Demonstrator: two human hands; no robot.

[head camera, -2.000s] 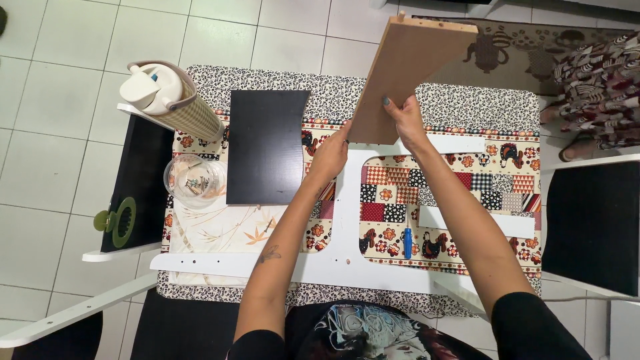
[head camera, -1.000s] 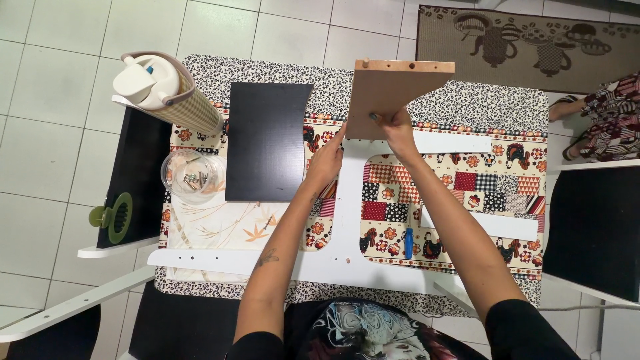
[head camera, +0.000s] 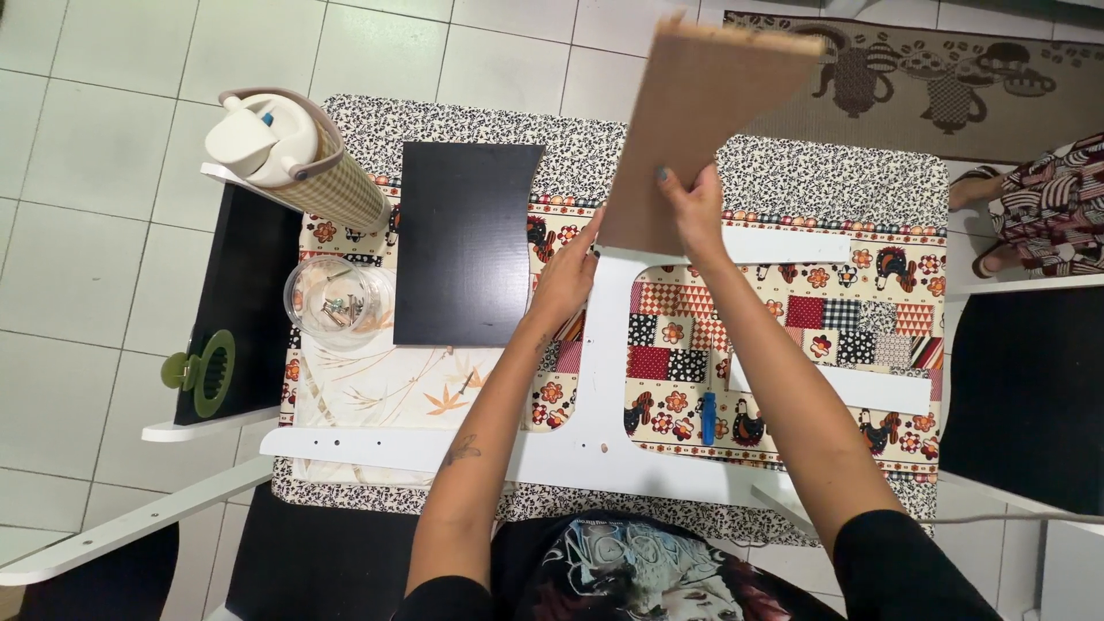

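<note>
A brown wooden panel (head camera: 681, 129) stands tilted above the table, its lower edge at the top of a white frame piece (head camera: 604, 362). My right hand (head camera: 697, 207) grips its right part, thumb on the brown face. At the lower left edge of the panel, my left hand (head camera: 569, 274) rests with fingers extended; whether it grips the panel cannot be told. A black panel (head camera: 464, 246) lies flat left of my hands. To the right of the frame's upright lies a screwdriver with a blue handle (head camera: 708, 418). Screws and small hardware sit in a clear plastic tub (head camera: 332, 300).
A large insulated jug (head camera: 345, 177) stands at the table's back left. One loose screw (head camera: 467, 381) lies on the cloth. A white strip (head camera: 871, 390) lies at the right. Chairs flank the table, one holding a green clip (head camera: 207, 371). A person's feet (head camera: 979, 190) show at the right.
The brown panel was more upright in the view one second ago; its top now leans to the right. Both hands stay near its lower part.
</note>
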